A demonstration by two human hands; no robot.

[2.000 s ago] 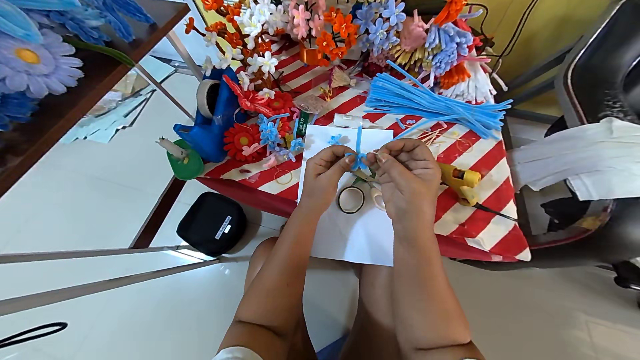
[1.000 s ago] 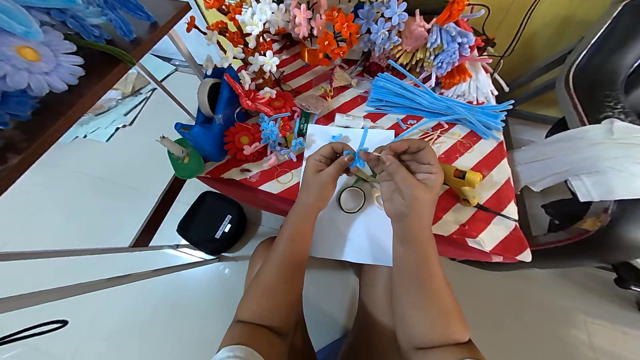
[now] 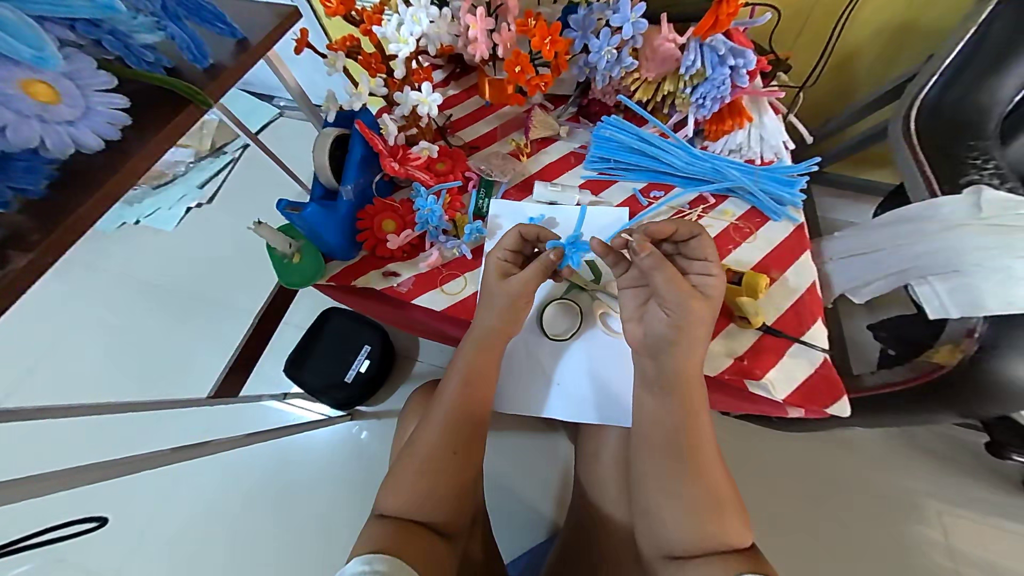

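Observation:
A small blue pipe-cleaner flower is pinched in my left hand, with a blue stem end sticking up from it. My right hand is close beside it, thumb and fingertips closed on a small pale thing too small to name. Below both hands, a white sheet of paper lies on the striped cloth. A roll of tape rests on that sheet, beside scissors partly hidden by my right hand. Behind the hands lies a bundle of blue pipe cleaners.
Fuzzy flowers crowd the table's back. At left stand a blue tape dispenser and a green-based holder. A yellow glue gun lies right of my right hand. A black case sits lower left; a black chair is at right.

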